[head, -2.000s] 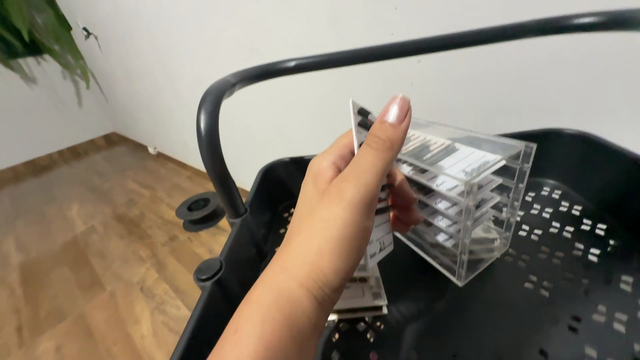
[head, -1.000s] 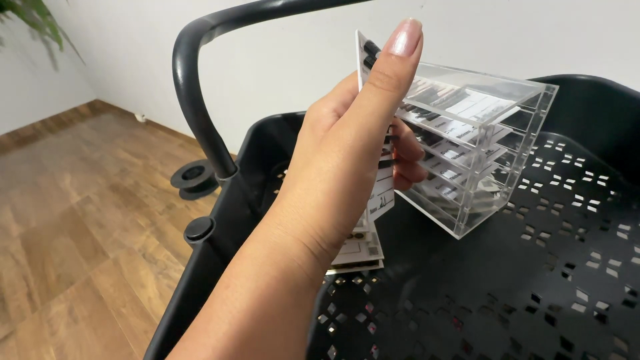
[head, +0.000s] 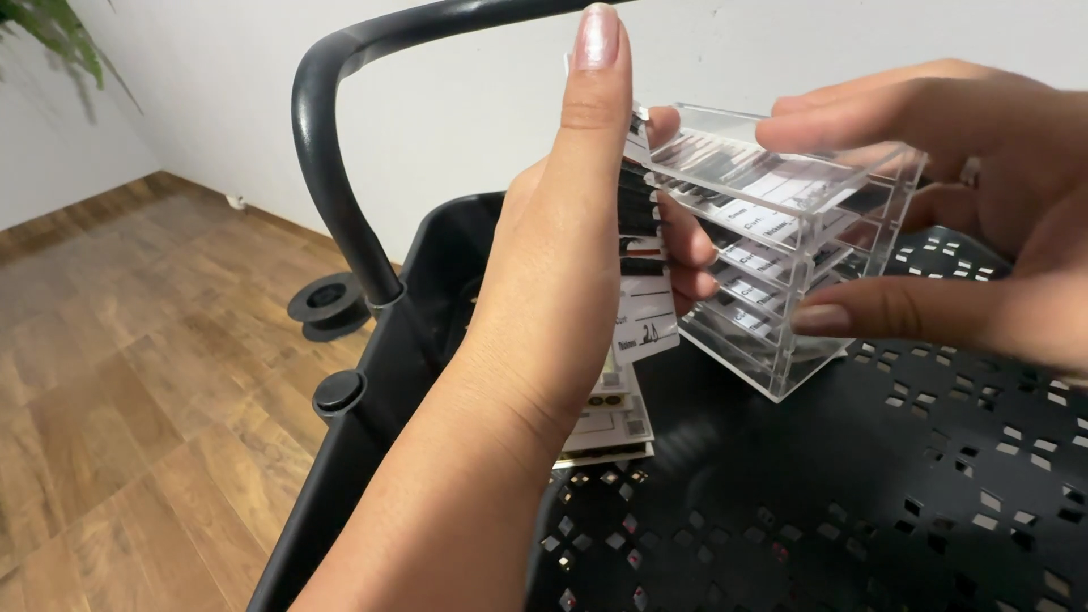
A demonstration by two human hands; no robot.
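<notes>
My left hand [head: 565, 221] holds an eyelash-extension card [head: 648, 306] upright, thumb on the near side, fingertips showing behind it. The card carries dark lash strips and a white label with writing. Right beside it stands a clear acrylic case [head: 803, 221] with several tiers, each with a similar labelled card lying inside. My right hand [head: 960, 204] is at the case's right side, fingers over the top and thumb near its front corner; whether it presses on the case I cannot tell. Below my left wrist lie flat packs [head: 608, 425], partly hidden.
The case and packs are in a black plastic basket [head: 722, 510] with diamond-shaped holes and a raised curved handle [head: 327, 153]. Outside its left wall, a black round knob [head: 330, 306] sits over the wooden floor [head: 127, 382]. A white wall rises behind; green leaves [head: 55, 38] hang top left.
My right hand has come into view from the right and is now at the acrylic case. My left hand still holds the card beside the case.
</notes>
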